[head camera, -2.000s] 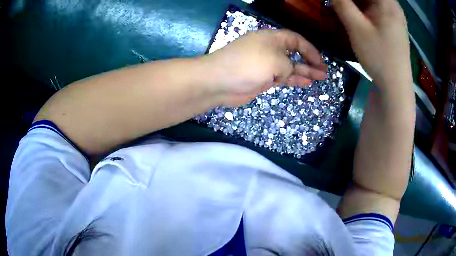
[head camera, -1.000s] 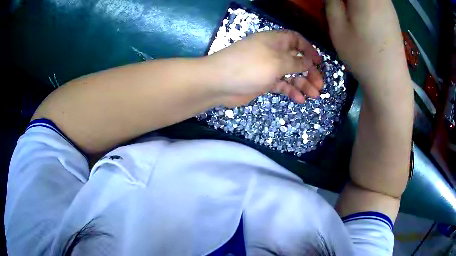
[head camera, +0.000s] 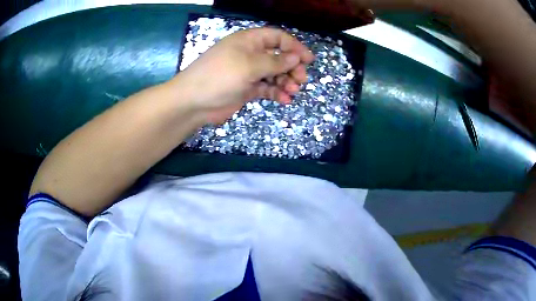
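My left hand (head camera: 267, 70) is over the tray of small metal parts (head camera: 294, 126), palm partly up and fingers curled. A small bright metal part (head camera: 276, 52) shows between its thumb and fingers. The flat dark-rimmed tray (head camera: 354, 100) is full of loose silver-white pieces. A red-brown fixture (head camera: 341, 13) is partly visible beyond the tray, cut off by the top edge. My right forearm crosses the top right corner; my right hand is beyond the picture's top edge.
The tray lies on a glossy dark-green padded table edge (head camera: 405, 129). A thin dark pen-like item (head camera: 469, 125) lies on it at the right. White strips (head camera: 411, 48) run behind the tray. A yellow band (head camera: 441, 235) shows low at the right.
The view has shifted, so the tray appears further left. My left hand has stayed over the tray, with its fingers more curled. My right arm has swung outward and its hand has left the picture.
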